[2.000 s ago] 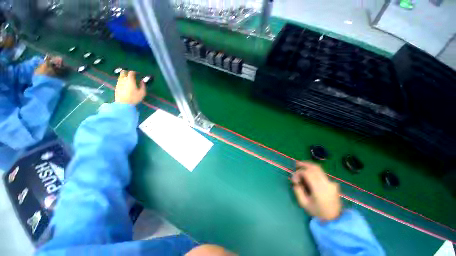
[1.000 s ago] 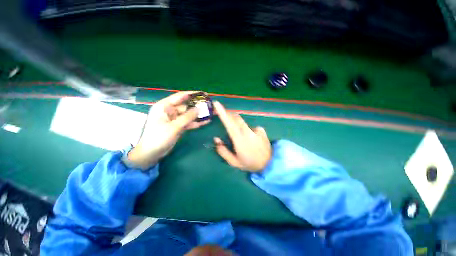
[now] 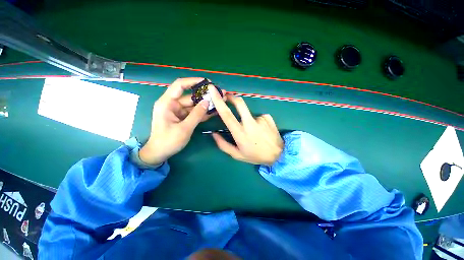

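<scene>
My left hand (image 3: 175, 119) holds a small black round watch case (image 3: 201, 93) with gold and white parts showing inside, near the red line of the belt edge. My right hand (image 3: 248, 133) is beside it, its index finger reaching onto the white part in the case. Thin dark tweezers (image 3: 207, 132) with a light tip stick out to the left from under my right hand, held in the palm side. The rest of the tweezers is hidden by the fingers.
Three black round units (image 3: 349, 57) sit in a row on the green belt. A white sheet (image 3: 89, 107) lies left, below a metal post (image 3: 104, 67). A white diamond-shaped paper (image 3: 436, 184) with a dark disc (image 3: 446, 171) lies right, near a small black part (image 3: 421, 204).
My left hand has come from the far left and now holds the case. My right hand has moved in beside it, and its index finger now reaches onto the case. The view has swung.
</scene>
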